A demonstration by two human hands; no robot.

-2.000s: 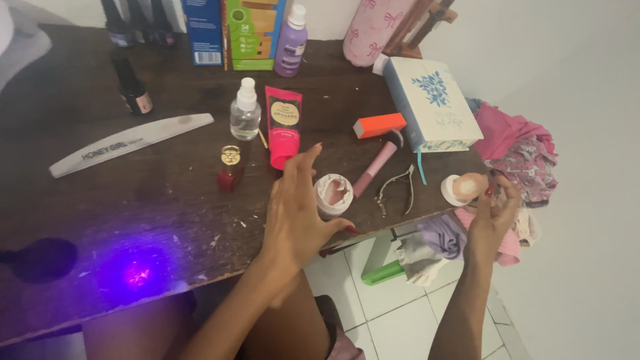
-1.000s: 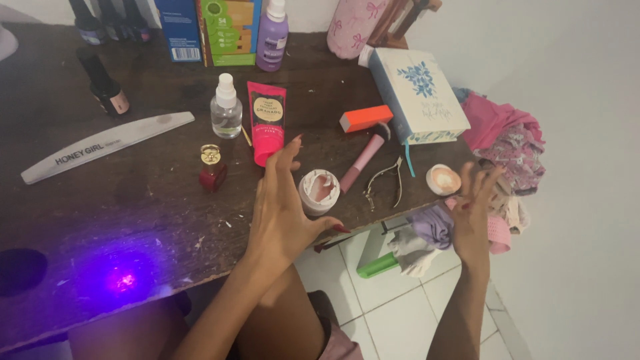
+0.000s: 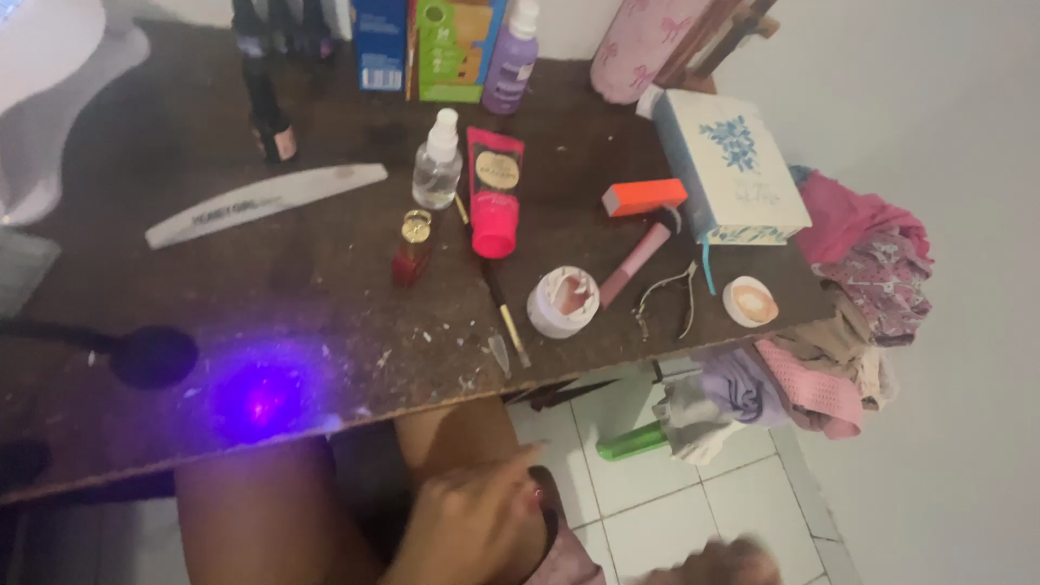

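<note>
My left hand (image 3: 479,512) is blurred over my lap below the table edge, fingers partly bent, with nothing visible in it. My right hand (image 3: 715,565) is a blur at the bottom edge; its fingers cannot be made out. On the table above them stand an open white jar (image 3: 564,302) of pinkish product and, farther right, its lid (image 3: 750,301), inner side up. A cuticle nipper (image 3: 668,301) and a pink-handled brush (image 3: 638,262) lie between these. Left of the jar are a thin brush (image 3: 509,323) and a clear nail tip (image 3: 499,355).
A purple light spot (image 3: 260,398) shines near the front edge. Farther back are a nail file (image 3: 264,203), a spray bottle (image 3: 437,166), a pink tube (image 3: 496,195), a red polish bottle (image 3: 411,262), an orange buffer block (image 3: 644,197) and a white book (image 3: 731,166).
Both hands have moved off the table, down toward my lap and the bottom of the view. The jar and its lid stay on the table. The thin brush and nail tip now show.
</note>
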